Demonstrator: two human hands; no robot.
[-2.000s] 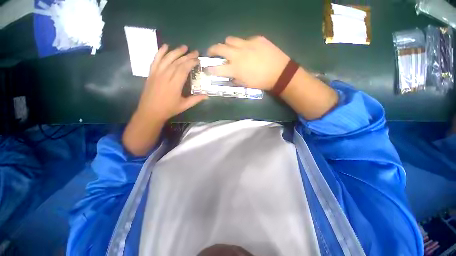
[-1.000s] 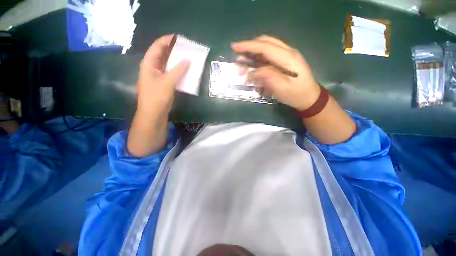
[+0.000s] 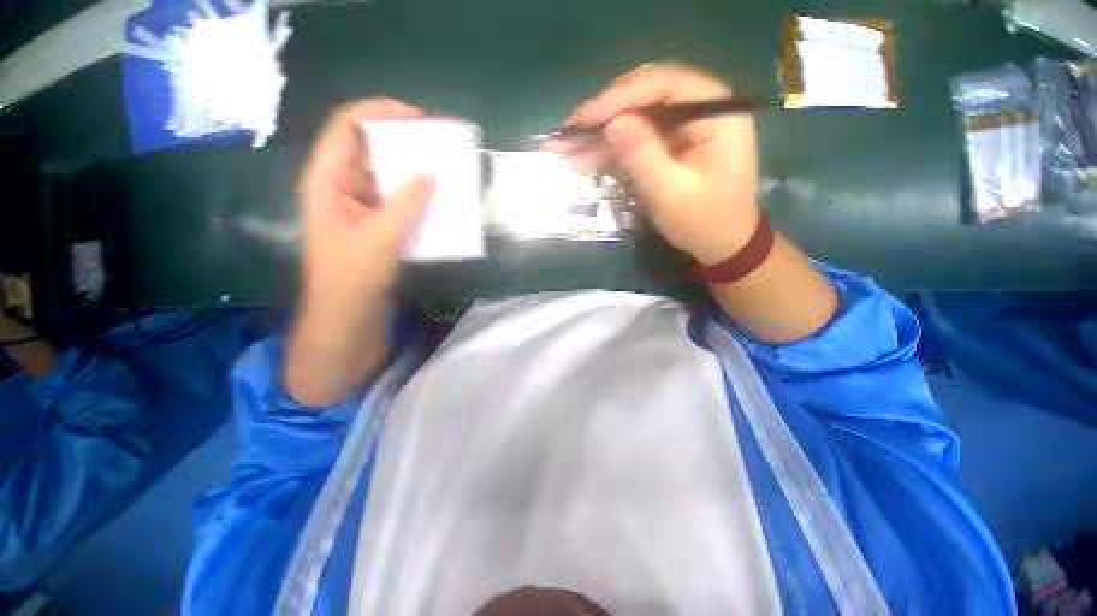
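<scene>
My left hand [image 3: 349, 199] holds a white pad [image 3: 448, 205] with a toothed top edge, thumb on its face. My right hand [image 3: 680, 157] holds a thin dark stick, perhaps tweezers [image 3: 698, 110], its tip pointing left above the phone body. The open phone body [image 3: 547, 199], silver-white with exposed parts, lies on the green mat between my hands. The pad is beside its left end. Glare and blur hide the phone's details, and I cannot tell if the stick's tip holds anything.
White strips [image 3: 223, 72] lie on a blue card [image 3: 147, 102] at upper left. A stack of flex cables [image 3: 838, 63] is at upper right. Bagged cables [image 3: 1003, 150] and a clear crumpled bag [image 3: 1068, 114] lie far right. Another person's arm [image 3: 30, 349] shows at the left edge.
My left hand has left the phone body and picked up the pad, then brought it beside the phone. My right hand has lifted from the phone, and the dark stick now shows in it.
</scene>
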